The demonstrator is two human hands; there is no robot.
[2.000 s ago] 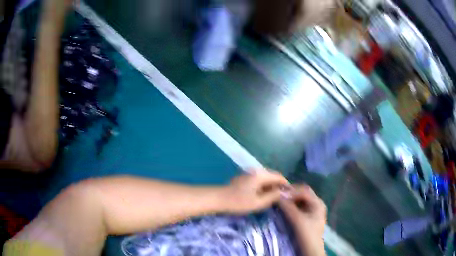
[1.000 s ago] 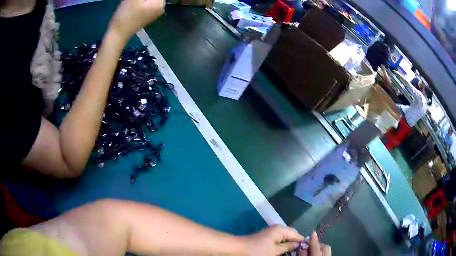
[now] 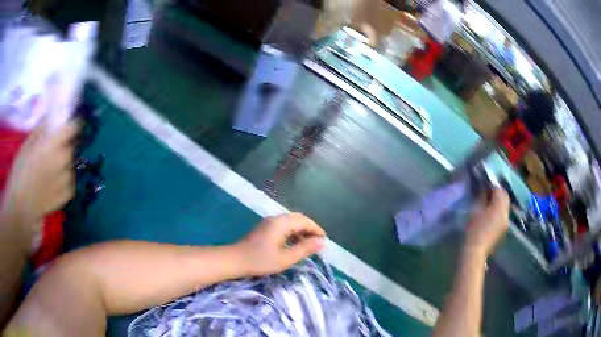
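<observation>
The pale strap pile (image 3: 263, 306) lies at the bottom centre. My left hand (image 3: 283, 242) is just above it, beside the whitish edge strip. Its thumb and forefinger are close together; thin pale loops rise near them, but whether it grips one is unclear. My right hand (image 3: 489, 220) is blurred, over the belt at the right, at the upper end of a white-lilac retail box (image 3: 435, 212). Its fingertips are by the raised flap, and what they hold cannot be made out.
Another retail box (image 3: 265, 92) stands farther left on the dark green belt (image 3: 343, 178); part of one more shows at lower right (image 3: 550, 312). At left, a neighbour's hand (image 3: 46, 171) is by a white and red bag (image 3: 46, 79), partly covering black cables (image 3: 92, 178).
My hands were together at the lower edge; now my right hand has moved right to a box and my left is above the pile. The view has shifted, and the bag has appeared at left.
</observation>
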